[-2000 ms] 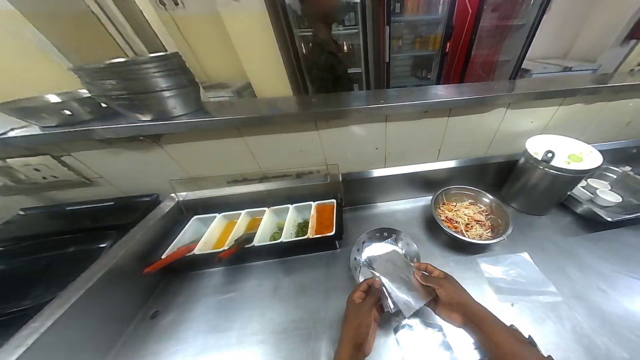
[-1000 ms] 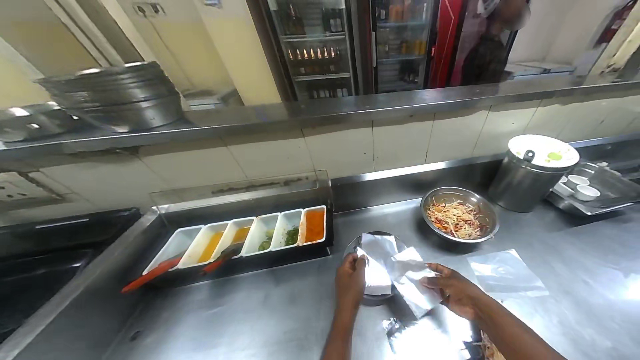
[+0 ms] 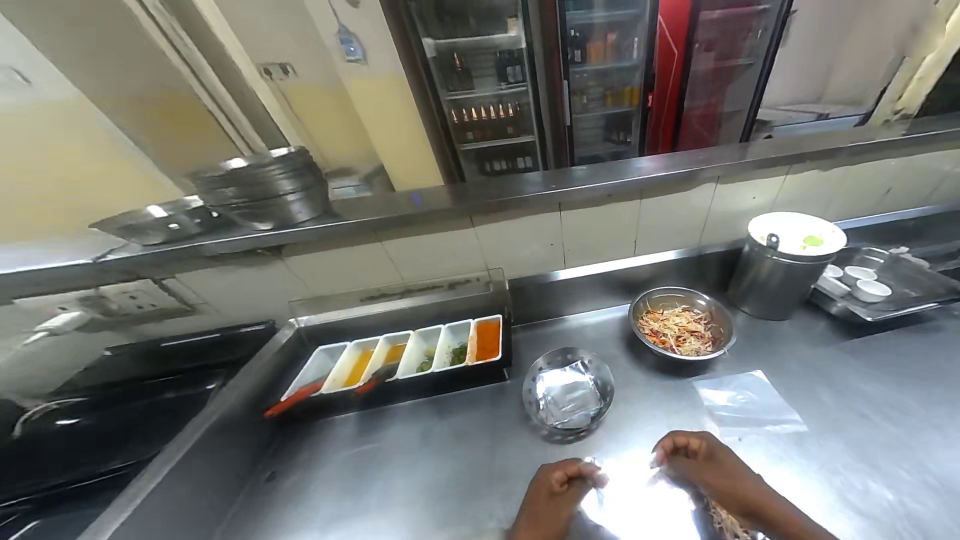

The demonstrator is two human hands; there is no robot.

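My left hand (image 3: 559, 495) is low in the head view, thumb and fingertips pinched together at the left corner of a bright, shiny patch. Opposite it, my right hand (image 3: 709, 469) has its fingers curled near the patch's upper right. Glare hides whether either holds a thin sheet. Just beyond my hands stands a perforated steel bowl (image 3: 534, 390) with silvery, crinkled sheets (image 3: 568, 396) inside. Farther right, a steel bowl (image 3: 724, 349) holds shredded vegetables (image 3: 679, 330). A clear plastic sheet or bag (image 3: 750, 403) lies flat on the steel counter. More shreds (image 3: 726, 521) show under my right wrist.
At the back left, a black holder (image 3: 442, 382) carries several white sauce and herb tubs, with red-handled utensils (image 3: 296, 397) across them. A tall steel container (image 3: 769, 281) and a tray with small white cups (image 3: 871, 291) stand right. A steel ledge (image 3: 600, 176) runs behind, bearing stacked pans (image 3: 262, 187).
My hands have moved from over the perforated bowl down toward the near edge. The silvery sheets they held are no longer between them there; such sheets now lie in the bowl.
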